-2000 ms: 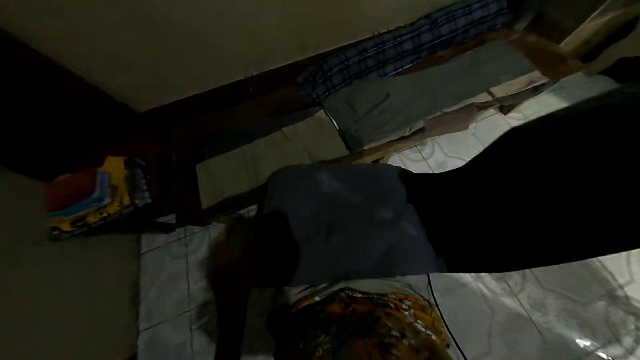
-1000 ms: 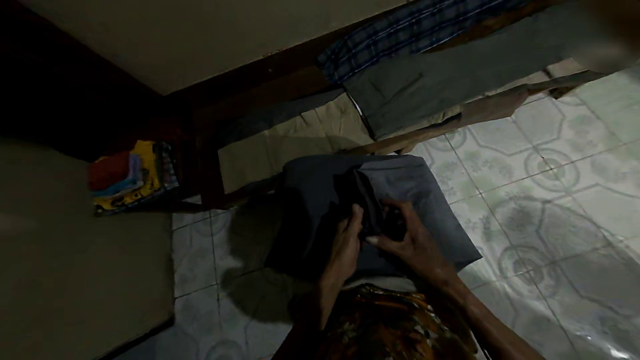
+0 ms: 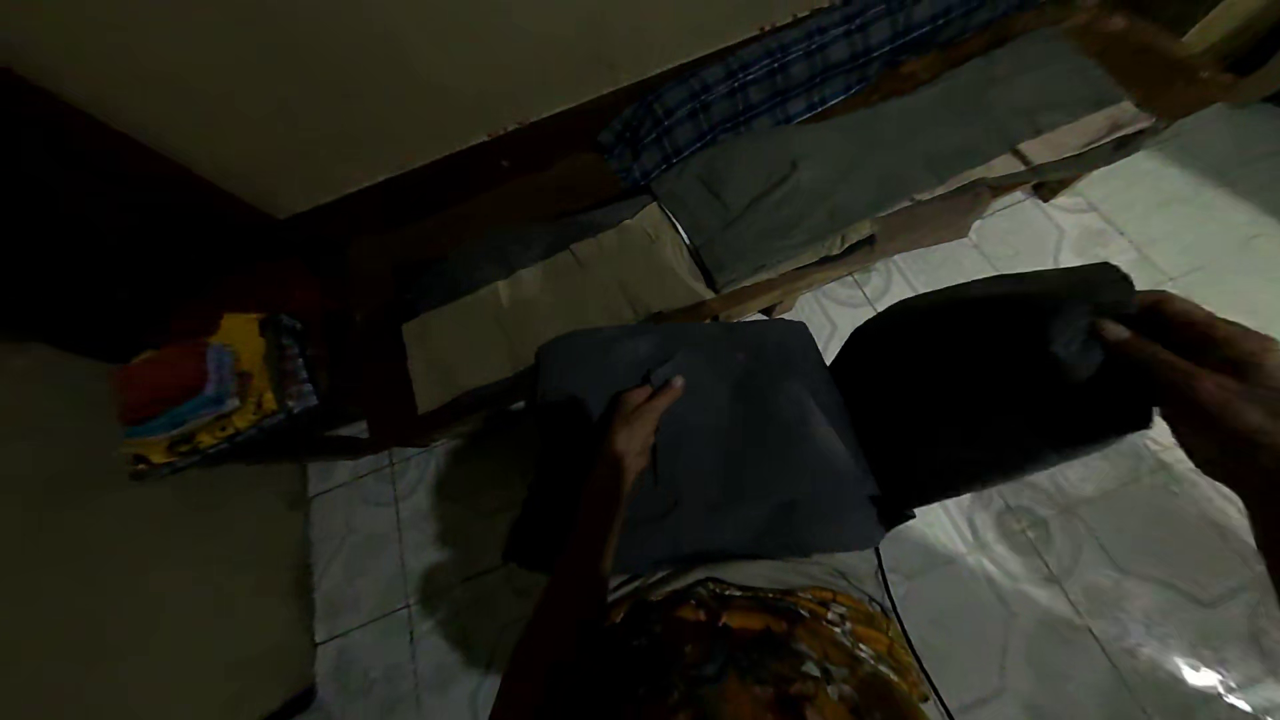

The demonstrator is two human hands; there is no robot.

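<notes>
A dark grey cloth garment (image 3: 750, 450) lies spread over a surface in front of my body, and a black part of cloth (image 3: 990, 390) stretches from it to the right. My left hand (image 3: 640, 425) rests on the grey part, pinching a small fold of it between thumb and fingers. Out at the right, my right hand (image 3: 1190, 360) grips the far end of the black part and holds it raised above the tiled floor. What bears the grey cloth is hidden beneath it.
Along the wall a low wooden bench (image 3: 770, 290) bears beige folded cloth (image 3: 550, 310), long grey-green cloth (image 3: 890, 150) and blue plaid cloth (image 3: 760, 90). A stack of coloured folded cloths (image 3: 210, 390) sits at the left. Pale patterned tiles (image 3: 1040, 560) cover the floor.
One second ago both hands were close together over the grey cloth. My right hand has since moved out to the right with the cloth's end, which now extends sideways.
</notes>
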